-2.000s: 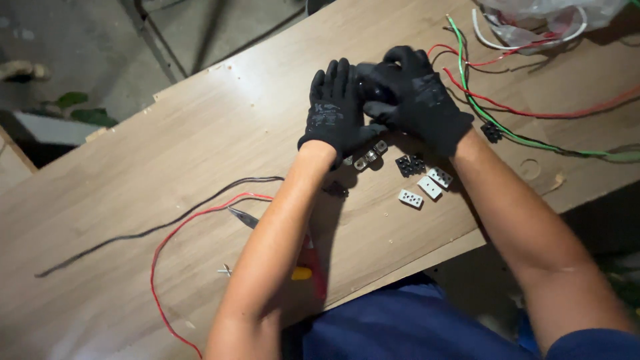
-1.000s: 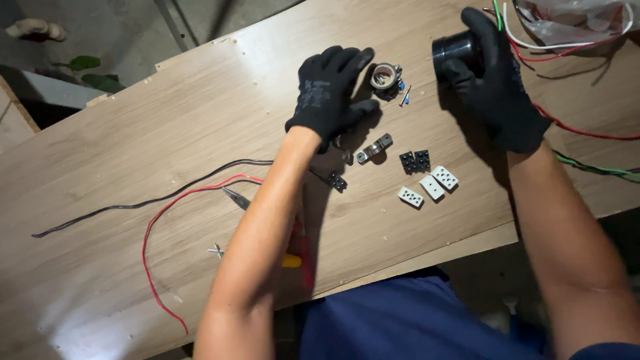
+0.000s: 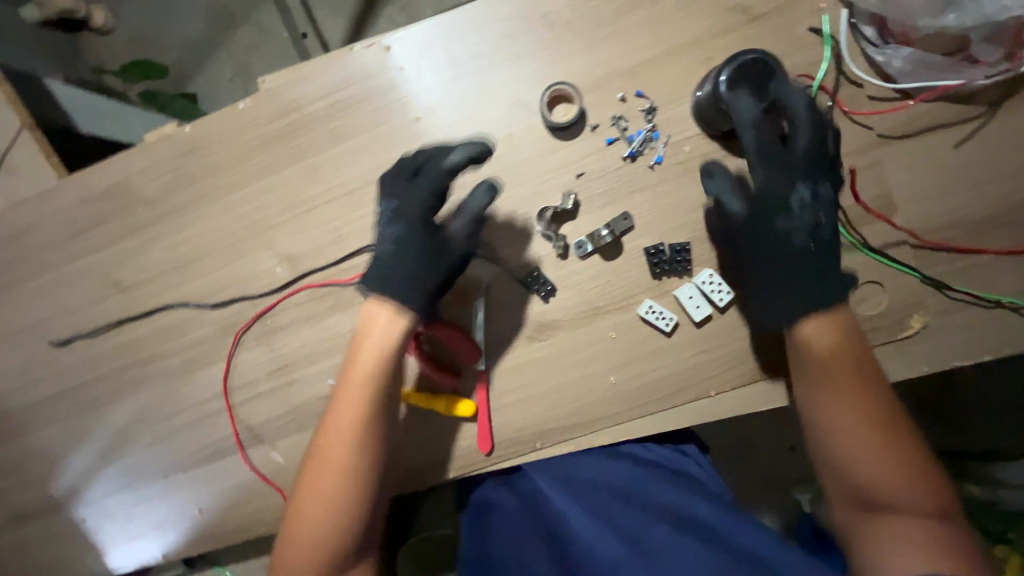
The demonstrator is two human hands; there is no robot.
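Observation:
My left hand [image 3: 428, 228], in a black glove, hovers over the table with fingers apart and nothing in it. My right hand [image 3: 780, 192], also gloved, has its fingertips at a round black container [image 3: 716, 100]; whether it grips it cannot be told. Between the hands lie a tape roll [image 3: 562, 108], a loose pile of screws and blue-ended pieces [image 3: 640, 138], and two metal clamps [image 3: 606, 234] [image 3: 552, 222]. Nearer me are black connector blocks [image 3: 669, 260] and several white perforated blocks [image 3: 658, 317]. Another black block [image 3: 539, 284] lies right of my left hand.
Under and beside my left forearm are red-handled pliers [image 3: 444, 352], a yellow handle [image 3: 440, 403] and a red-handled tool [image 3: 484, 412]. Black wire [image 3: 216, 304] and red wire [image 3: 228, 384] stretch left. More wires and a clear plastic bag [image 3: 936, 40] lie at the right.
My hands, together two seconds ago, are now apart. One second ago the screws lay by and in the tape roll; now they are in a pile to its right. My left hand has moved away from them.

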